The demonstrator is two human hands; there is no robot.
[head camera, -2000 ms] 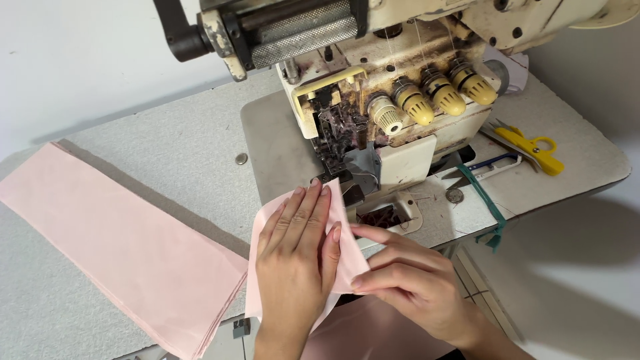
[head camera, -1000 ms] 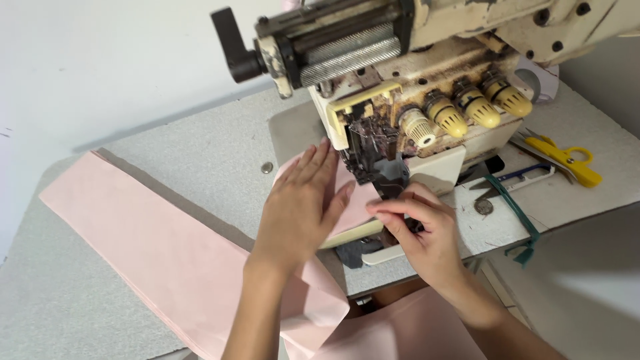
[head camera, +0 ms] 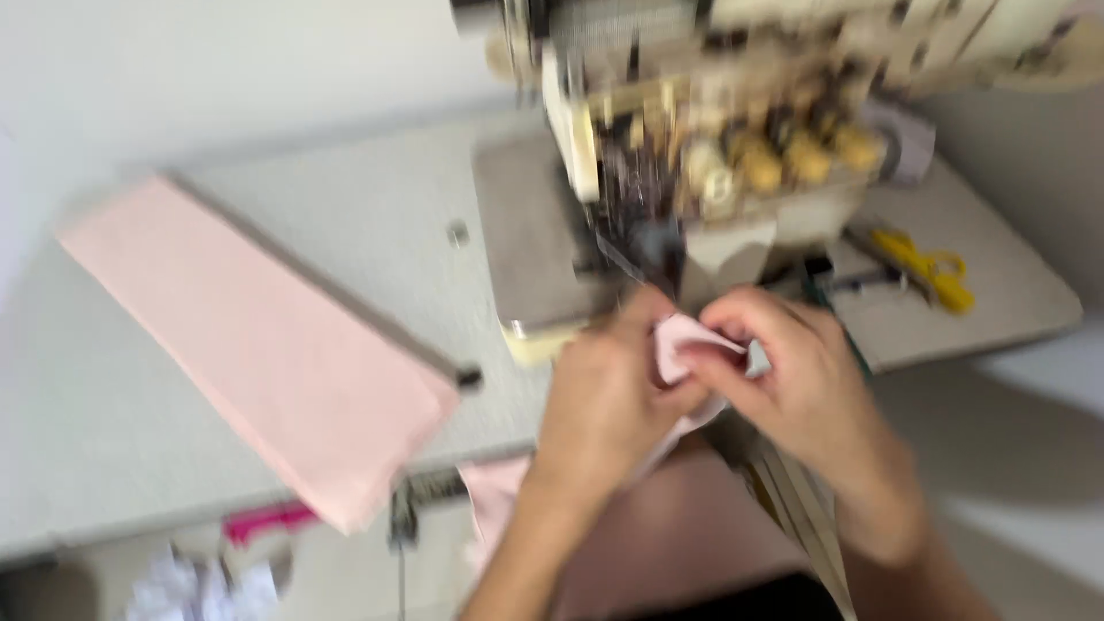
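Observation:
In front of an overlock sewing machine, my left hand and my right hand pinch a piece of pink fabric between them, its edge bunched at the fingertips. More pink fabric hangs below my wrists, over the near side of the table. A long folded stack of pink fabric lies on the table to the left, touched by neither hand. Thin thread seems to run from the needle area toward my left fingers. The frame is blurred, so the fabric's edge is unclear.
The machine's metal plate lies left of the needle area. Yellow-handled scissors and thread snips rest on the table at the right. Below the left table edge are a magenta object and white scraps.
Both hands have come away from the machine bed toward the near edge, with the fabric now gripped between them. A second ago my left hand lay flat on it beside the needle area.

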